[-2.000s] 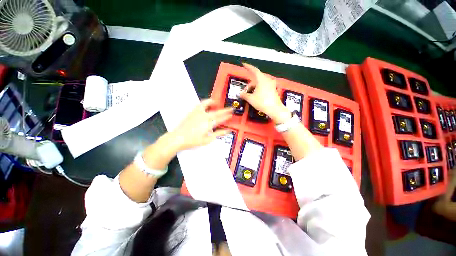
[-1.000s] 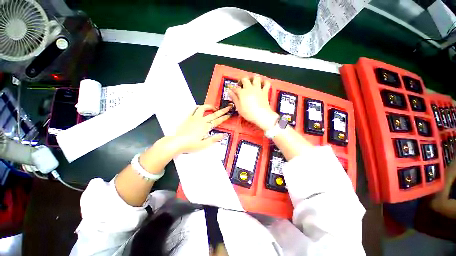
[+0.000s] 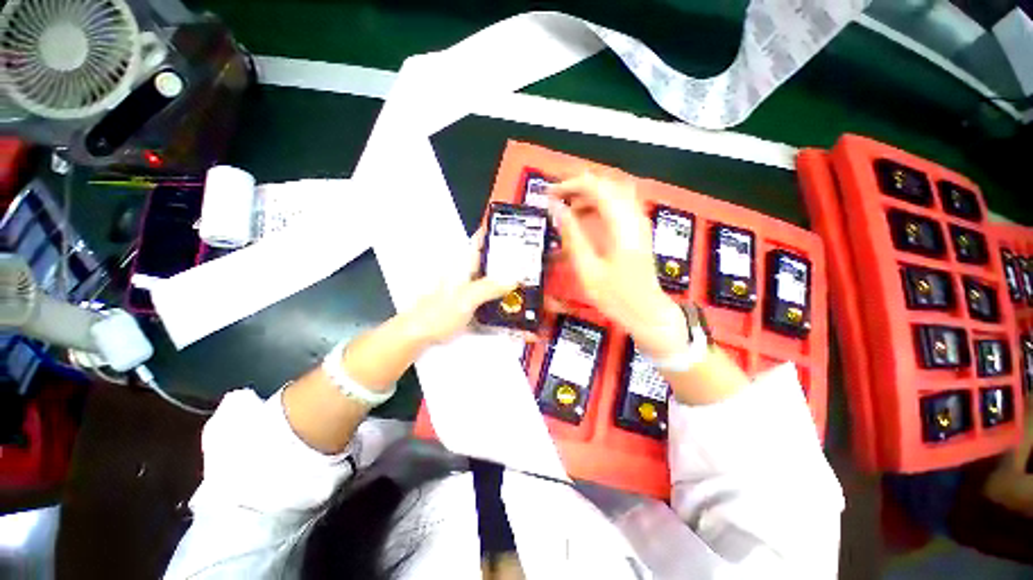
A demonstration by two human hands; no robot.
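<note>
My left hand (image 3: 447, 308) holds a black unit (image 3: 512, 266) with a white printed panel and a round yellow mark, raised over the left part of the red foam tray (image 3: 731, 334). My right hand (image 3: 612, 244) is just right of it, over the tray's upper row. Its fingertips are bent near the unit's upper right side; they are blurred, and I cannot tell if they hold a label. Other black units lie in the tray pockets. The long white label strip (image 3: 425, 221) drapes over the bench and the tray's left side.
Stacked red trays (image 3: 852, 329) filled with units stand at the right. At the left are a desk fan (image 3: 70, 54), a label roll (image 3: 228, 206), a phone (image 3: 170, 238) and a white plug with cable (image 3: 121, 340). The strip's printed part curls at the top.
My left hand now holds a black unit raised above the tray; one second ago both hands were down at the tray's upper left pockets. My right hand has moved slightly right.
</note>
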